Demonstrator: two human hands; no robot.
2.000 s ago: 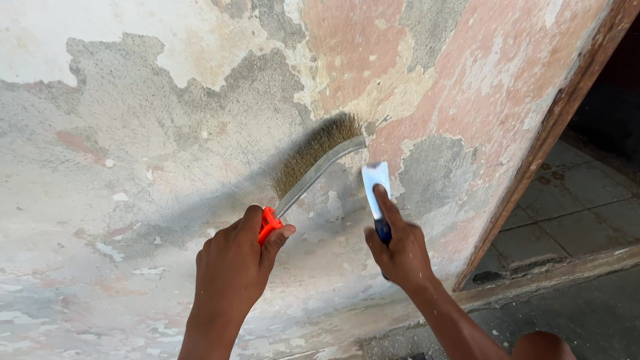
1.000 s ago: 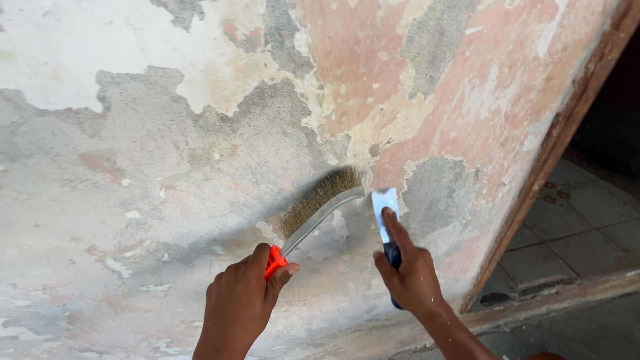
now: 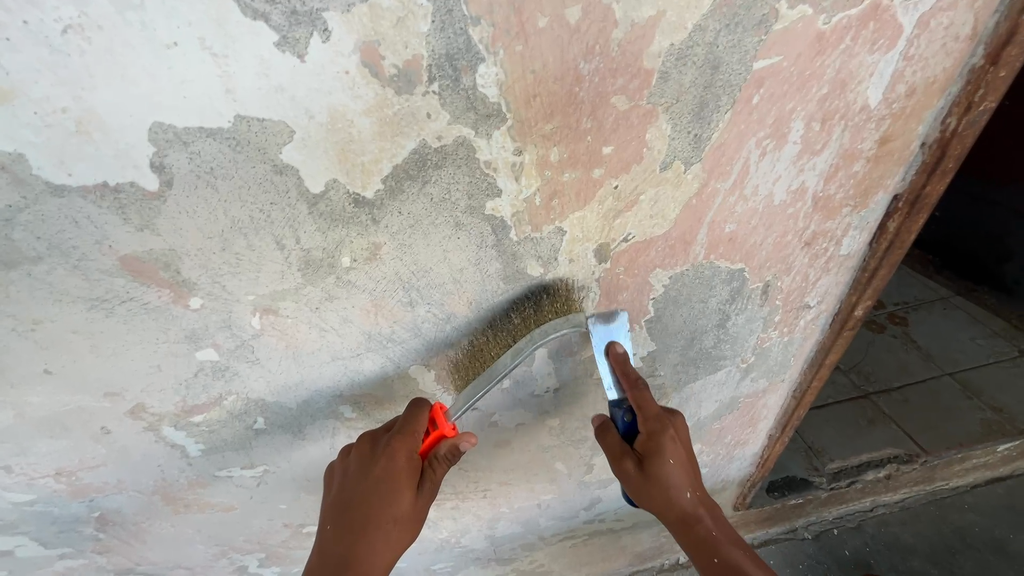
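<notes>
My left hand (image 3: 380, 488) is closed around the orange handle of a curved wire brush (image 3: 520, 344), whose brassy bristles face up and left, close to a wall (image 3: 384, 264) with peeling paint. My right hand (image 3: 656, 456) grips the dark blue handle of a putty knife (image 3: 610, 352), its index finger lying along the metal blade. The blade's upper left corner is at the far end of the brush; whether the two touch I cannot tell. Patches of white, pink and yellowish paint and bare grey plaster show around both tools.
A worn wooden door frame (image 3: 888, 240) slants along the wall's right edge. Past it lies a tiled floor (image 3: 904, 384), dark farther in. A raised sill (image 3: 880, 492) crosses the lower right, with grey floor (image 3: 920, 536) below it.
The putty knife's blade, below the brush's tip two seconds ago, is now right beside it. Both hands keep hold of their tools. The view has shifted somewhat.
</notes>
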